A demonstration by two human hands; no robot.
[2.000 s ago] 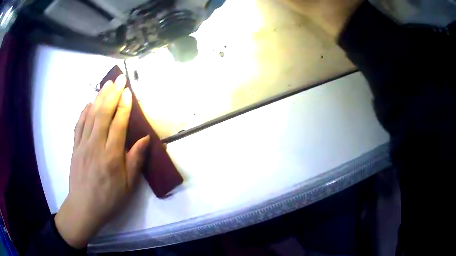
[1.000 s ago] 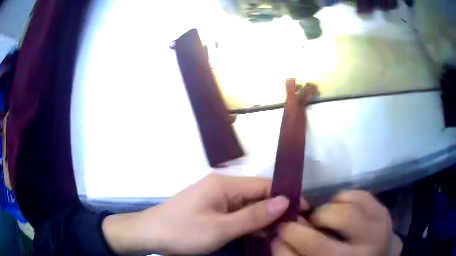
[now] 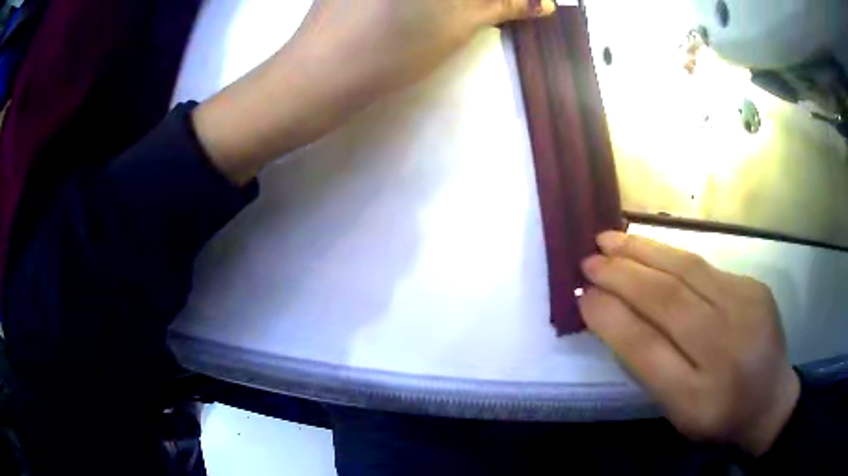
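A maroon placket strip (image 3: 567, 158) lies lengthwise on the white table (image 3: 372, 251), beside the cream machine bed (image 3: 669, 177). Lengthwise folds or layered edges show along it; whether it is one piece or two laid together I cannot tell. My left hand (image 3: 390, 46) is at its far end, fingertips on the cloth near the top edge of the picture. My right hand (image 3: 688, 325) lies over its near end with fingertips on its right edge. A small white speck shows by the right fingertips.
Part of the sewing machine (image 3: 790, 37) overhangs the bed at the upper right. A large maroon cloth (image 3: 84, 102) hangs at the left. A grey marked band (image 3: 390, 386) runs along the table's front edge. A white piece (image 3: 265, 442) shows below it.
The strip held between both hands near the front edge is no longer apart from the one on the table. My left hand has moved to the far end; the view has shifted.
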